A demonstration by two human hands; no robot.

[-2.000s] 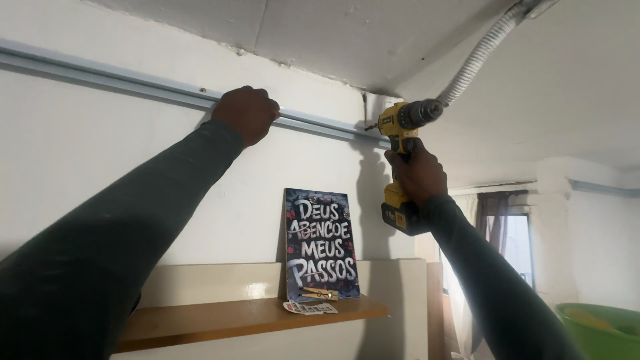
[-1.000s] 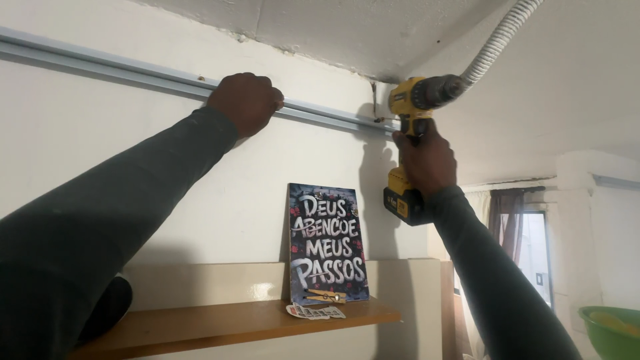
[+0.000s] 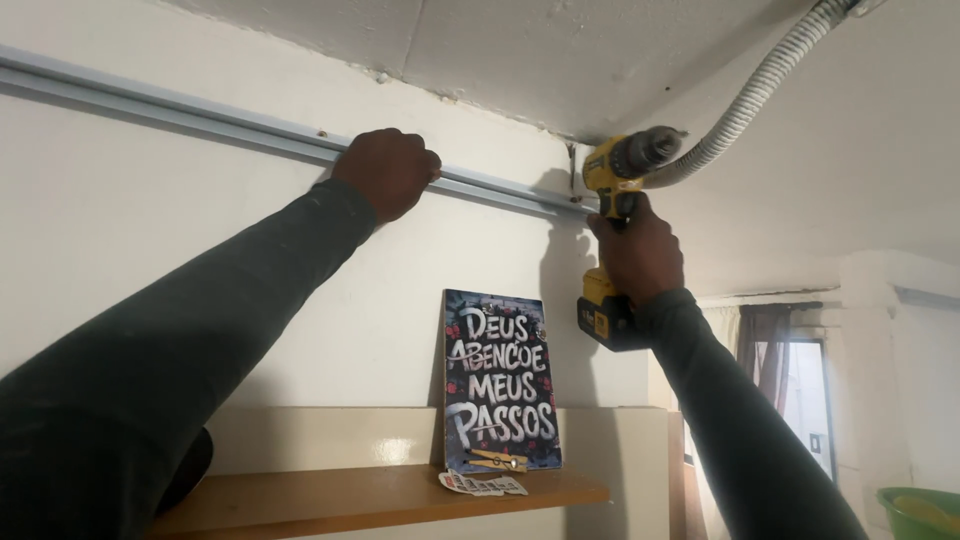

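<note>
My left hand (image 3: 390,174) is closed at the grey metal channel (image 3: 517,196) fixed along the white wall; its fingertips face the wall, and whether they pinch something small is hidden. My right hand (image 3: 643,251) grips the handle of a yellow and black cordless drill (image 3: 609,169) beside the channel's right end. The drill's chuck points to the right, away from the channel, and its battery hangs below the hand. A small screw or hole (image 3: 322,133) shows above the channel, left of my left hand.
Below, a wooden shelf (image 3: 360,502) bears a lettered plaque (image 3: 501,375), a wooden clothespin (image 3: 499,459) and a printed paper piece (image 3: 480,484). A corrugated conduit (image 3: 757,90) runs up to the ceiling behind the drill. A curtained window and green basin (image 3: 900,510) are at right.
My right hand has turned the drill so that its chuck points farther right, and the drill sits slightly higher against the conduit. My left hand remains at the channel.
</note>
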